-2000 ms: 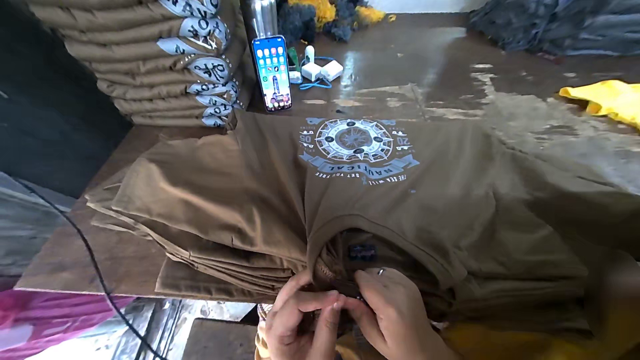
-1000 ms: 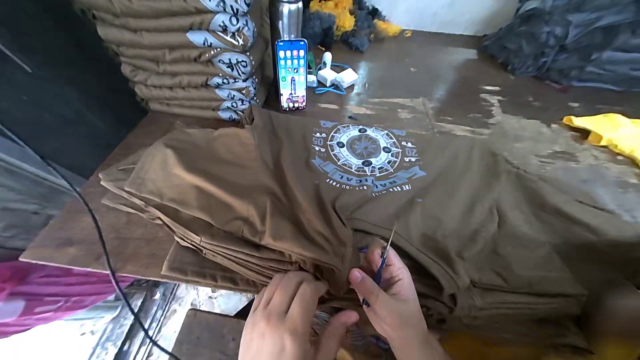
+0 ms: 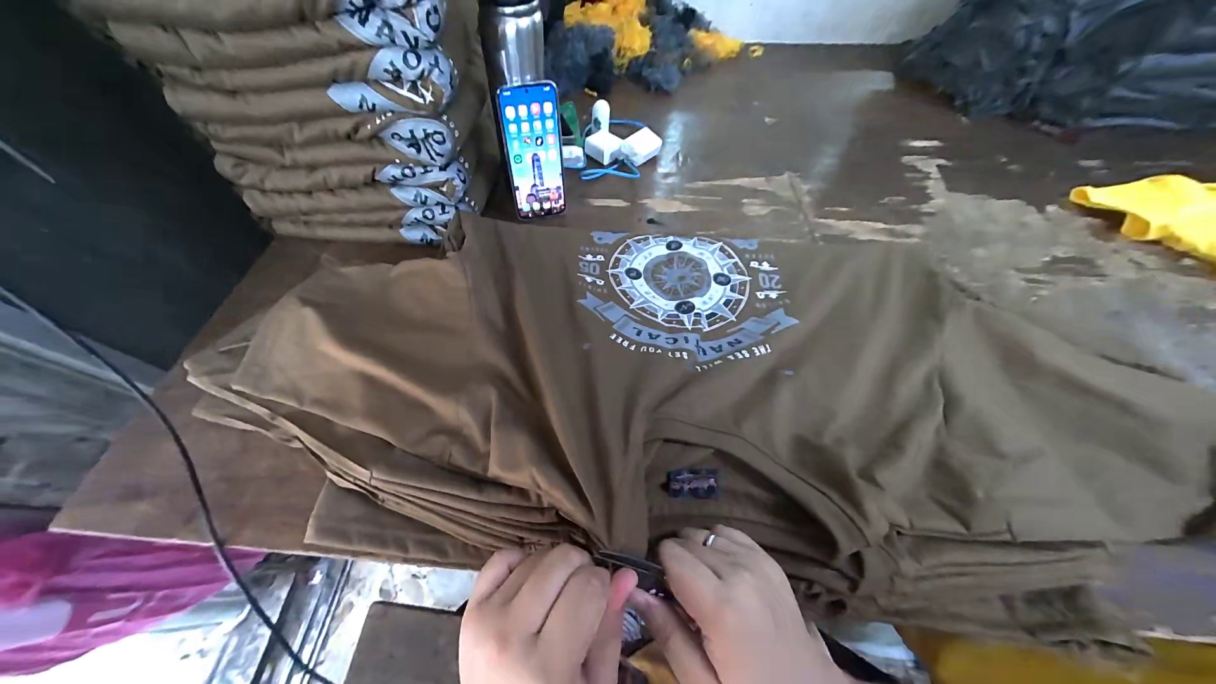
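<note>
A brown T-shirt (image 3: 836, 380) with a printed compass design (image 3: 678, 275) lies on top of a pile of like shirts, its neck opening toward me. My left hand (image 3: 546, 608) pinches cloth by the collar at the table's front edge. Against it, my right hand (image 3: 731, 598) holds a small dark tool (image 3: 635, 570), perhaps thread snips, largely covered by the fingers. Inside the neckline a small dark label (image 3: 693, 483) shows.
Folded brown shirts (image 3: 313, 123) are stacked at the back left, beside a metal bottle (image 3: 514, 43) and a propped phone (image 3: 532, 150). White chargers (image 3: 622, 145) lie near it. Yellow cloth (image 3: 1154, 214) is at right, dark cloth (image 3: 1064, 62) behind. A black cable (image 3: 180, 446) hangs at left.
One second ago the tool's blades pointed up from my right hand; now the tool lies low between both hands. Two seconds ago both hands were together at the collar with no tool visible.
</note>
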